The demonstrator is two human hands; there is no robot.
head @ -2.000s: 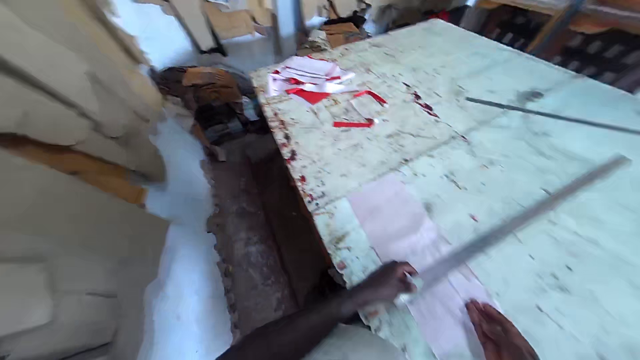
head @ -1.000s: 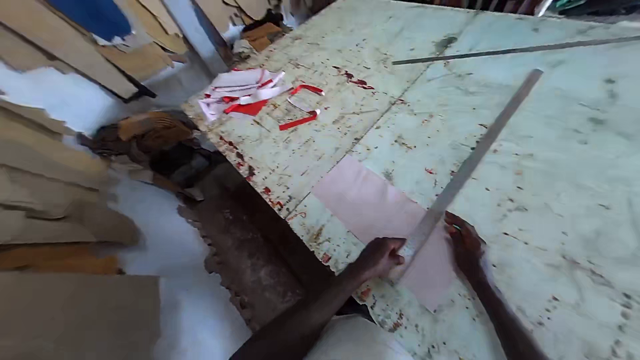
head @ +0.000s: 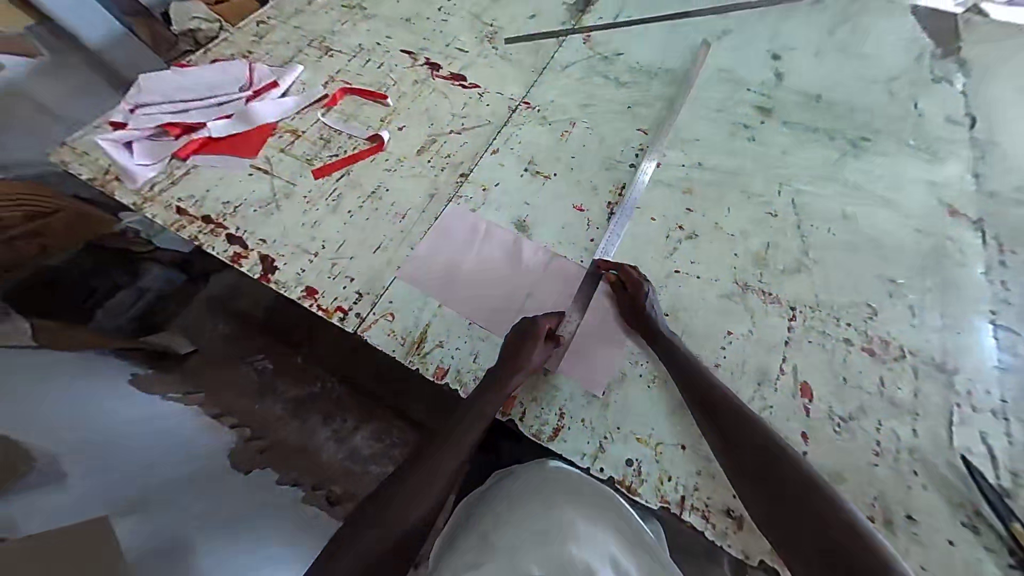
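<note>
A long metal ruler [head: 632, 196] lies slantwise across a pale pink rectangular sheet [head: 496, 268], whose material I cannot tell. My left hand [head: 530, 342] grips the ruler's near end at its left edge. Higher up, my right hand [head: 630, 294] has its fingertips on the ruler's right edge, by the far edge of the sheet. Both ruler and sheet rest on a stained, pale green tabletop [head: 720, 240]. The ruler's far end reaches well beyond the sheet.
White and red scraps [head: 200, 112] are heaped at the table's far left, with red and white strips [head: 352, 132] beside them. A dark metal bar [head: 652, 22] lies at the back. A dark pointed tool [head: 992, 500] is at the right edge. Brown pieces lie beyond the left table edge.
My right hand, earlier flat on the sheet away from the ruler, has come up to the ruler's edge. The ruler now lies more steeply across the sheet. The view has shifted.
</note>
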